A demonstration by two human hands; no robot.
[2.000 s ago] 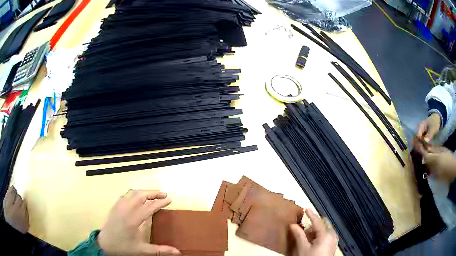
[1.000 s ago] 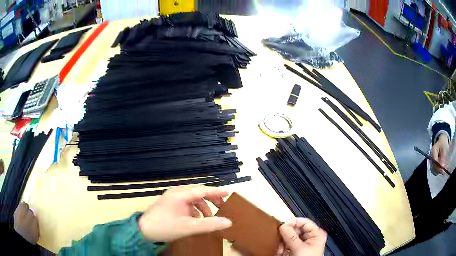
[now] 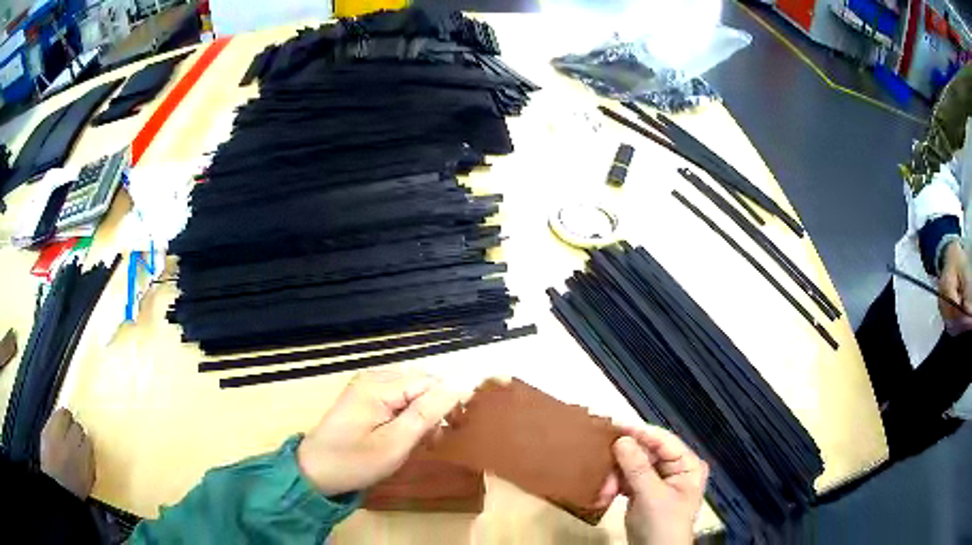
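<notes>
A brown leather piece (image 3: 538, 442) is held up above the table at the bottom centre, slightly blurred. My right hand (image 3: 655, 474) grips its right edge between thumb and fingers. My left hand (image 3: 378, 431) is at its left edge, fingertips against it; I cannot tell how firmly they hold. A stack of brown leather panels (image 3: 421, 488) lies on the table below my left hand, partly hidden by the hand and the held piece.
A large pile of black strips (image 3: 341, 213) fills the table centre, with a slanted bundle (image 3: 687, 373) at right. Beyond are a tape roll (image 3: 584, 224), small black object (image 3: 619, 165) and plastic bag (image 3: 650, 69). A calculator (image 3: 94, 194) is left. Other people's hands show at both sides.
The fanned brown pieces seen on the table two seconds ago no longer show there. My left hand has moved right from the stack to the raised piece. The person at right now holds a dark strip.
</notes>
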